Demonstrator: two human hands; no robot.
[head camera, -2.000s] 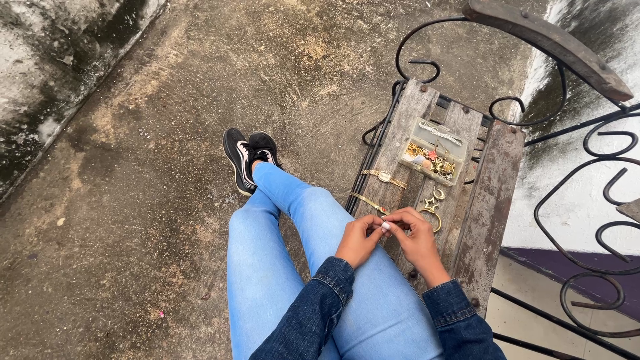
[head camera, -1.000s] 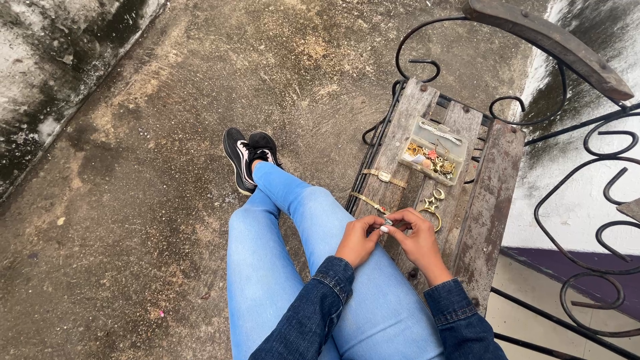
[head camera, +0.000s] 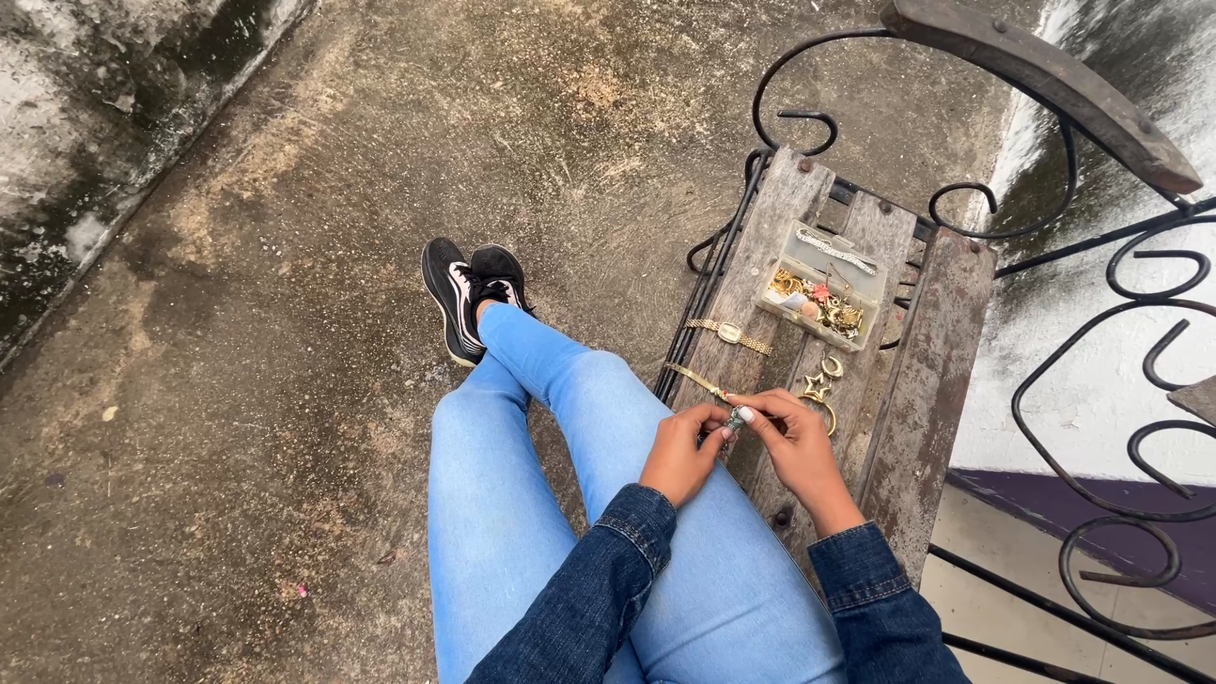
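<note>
My left hand (head camera: 686, 454) and my right hand (head camera: 790, 445) meet fingertip to fingertip above the bench edge beside my thigh. Between them they pinch a small green and silvery piece of jewelry (head camera: 735, 418), mostly covered by fingers. A gold-coloured bracelet (head camera: 698, 380) lies on the slats just beyond my fingers, and a gold-coloured wristwatch (head camera: 729, 332) rests farther off. Right of the hands are a gold-coloured star-shaped piece (head camera: 815, 387), a small ring-shaped piece (head camera: 833, 367) and a larger hoop (head camera: 832, 418). A clear plastic box (head camera: 771, 302) holds mixed jewelry, with a silvery chain in its upper part.
The wooden slatted bench (head camera: 936, 332) has gaps between its boards. Its black scrolled metal frame (head camera: 1021, 380) and a wooden armrest (head camera: 1045, 81) stand at the right. My jeans-clad legs (head camera: 570, 427) stretch over the rough concrete floor (head camera: 285, 380), left of the bench.
The fingers have shifted slightly around the small piece, and more of its green and silvery surface shows now. The other jewelry has stayed in place.
</note>
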